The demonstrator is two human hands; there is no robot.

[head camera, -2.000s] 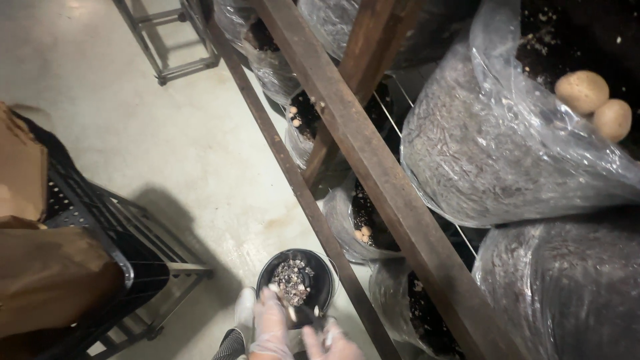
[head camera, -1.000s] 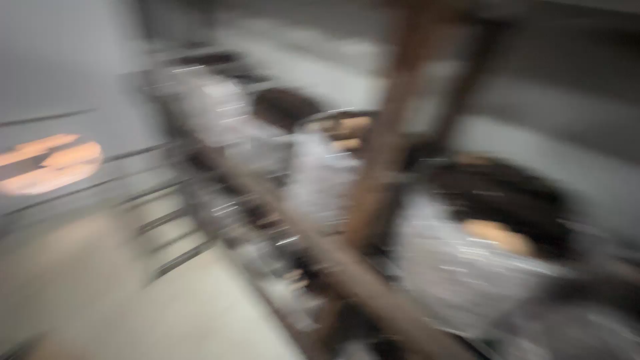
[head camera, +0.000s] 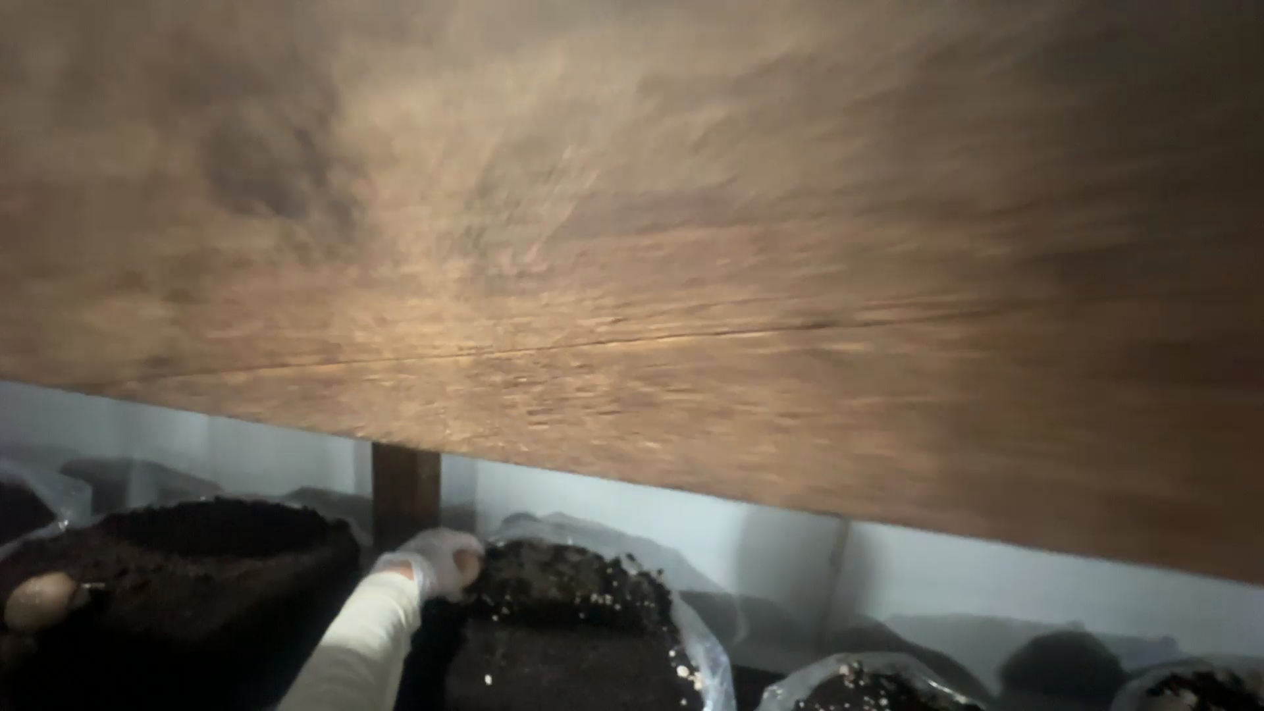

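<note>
One gloved hand is in sight, and by the arm's slant from the lower left it looks like my left hand (head camera: 444, 565), in a thin translucent glove and a pale sleeve. Its fingers are curled at the left rim of a plastic grow bag (head camera: 713, 652) of dark soil (head camera: 568, 588) dotted with white bits. Whether anything is between the fingers cannot be made out. A wider bed of dark soil (head camera: 212, 553) lies left of the arm, with a round tan mushroom (head camera: 41, 600) at the far left. My right hand is out of view.
A broad wooden board (head camera: 632, 247) fills the upper view, close above the bags. Behind the hand stands a dark wooden post (head camera: 405, 494) before a pale wall (head camera: 612, 504). More soil-filled bags (head camera: 869, 681) stand at the lower right.
The view has swung from the floor and a black bowl up to the shelf bags. Both hands were low by that bowl two seconds ago; now one reaches to a bag's rim.
</note>
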